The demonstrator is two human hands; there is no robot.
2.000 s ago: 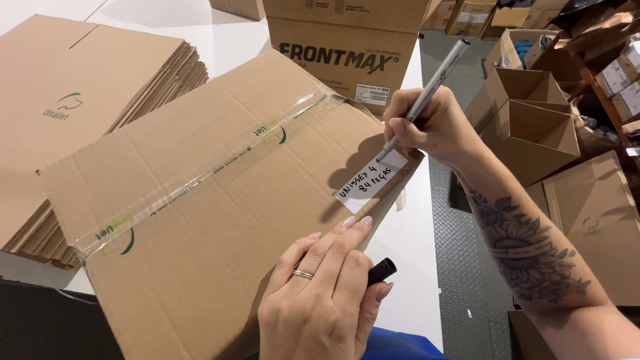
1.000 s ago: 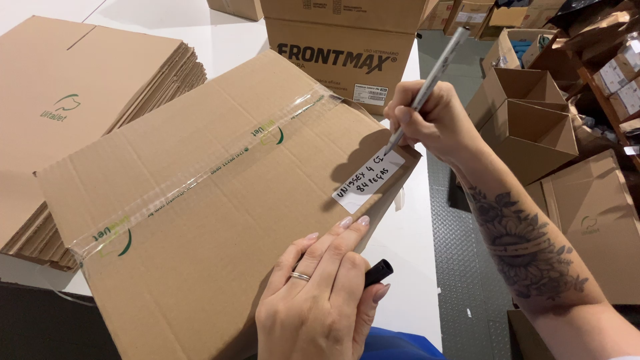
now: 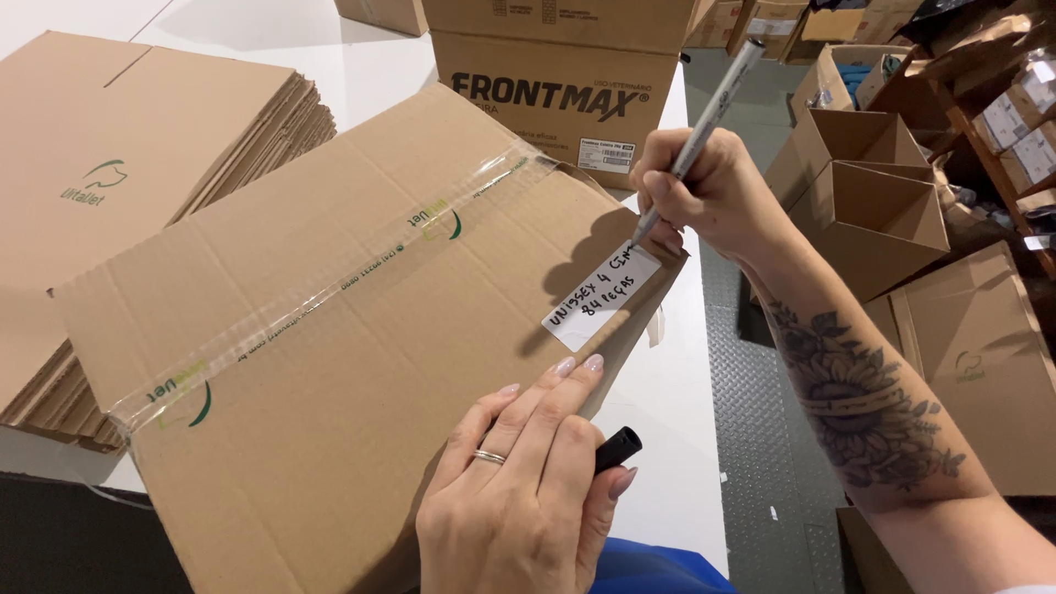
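Note:
A taped cardboard box (image 3: 330, 330) lies tilted across the white table. On its right edge is a white label (image 3: 601, 295) with handwriting in black. My right hand (image 3: 701, 186) grips a grey marker pen (image 3: 716, 107), its tip touching the upper right part of the label. My left hand (image 3: 520, 487) rests on the box below the label, fingertips close to the label's lower edge. Between its thumb and index finger it holds a black pen cap (image 3: 619, 450). The underside of the box is hidden.
Flattened cardboard boxes (image 3: 157, 140) are stacked on the white table (image 3: 668, 396) at the left. An upright printed carton (image 3: 553, 91) stands behind the taped box. On the right, open cardboard boxes (image 3: 883, 223) stand beside shelving (image 3: 973, 148) with packages, above a dark textured floor (image 3: 759, 462).
More handwriting has appeared on the label's upper line. My right hand has shifted slightly with the pen, which leans differently. My left hand stays in place on the box.

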